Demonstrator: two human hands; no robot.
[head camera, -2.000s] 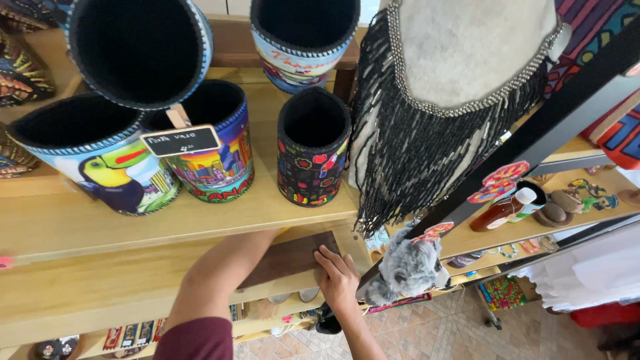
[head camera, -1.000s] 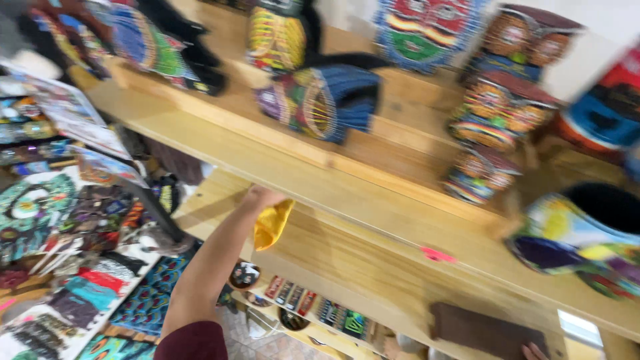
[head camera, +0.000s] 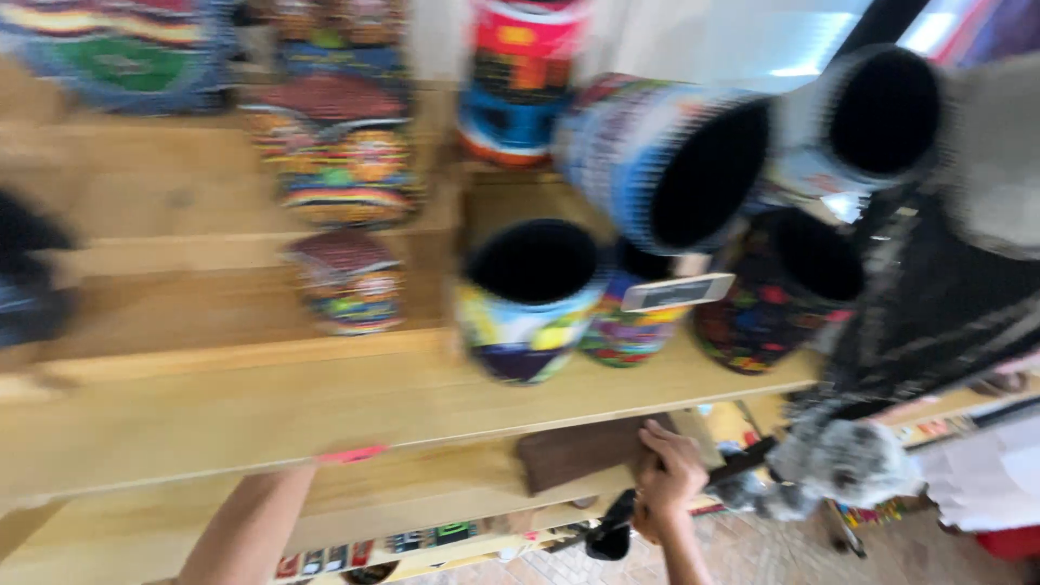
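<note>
My right hand (head camera: 670, 475) is at the right end of the lower wooden shelf (head camera: 422, 483), its fingers on the end of a dark brown flat board or box (head camera: 581, 455). Whether it grips that piece is unclear. My left forearm reaches under the upper wooden shelf (head camera: 244, 406); the left hand is hidden behind the shelf's edge, left of the brown piece. No yellow cloth shows in this blurred view.
Printed can holders (head camera: 528, 325) and a small price sign (head camera: 678, 292) stand on the upper shelf, with painted owl figures (head camera: 349, 284) to their left. A grey plush toy (head camera: 845, 463) and black fringe (head camera: 918, 301) hang at the right. Small goods fill a shelf below.
The left hand, which held a yellow cloth on the lower shelf one second ago, has gone out of sight under the upper shelf. The view has swung left, then back right.
</note>
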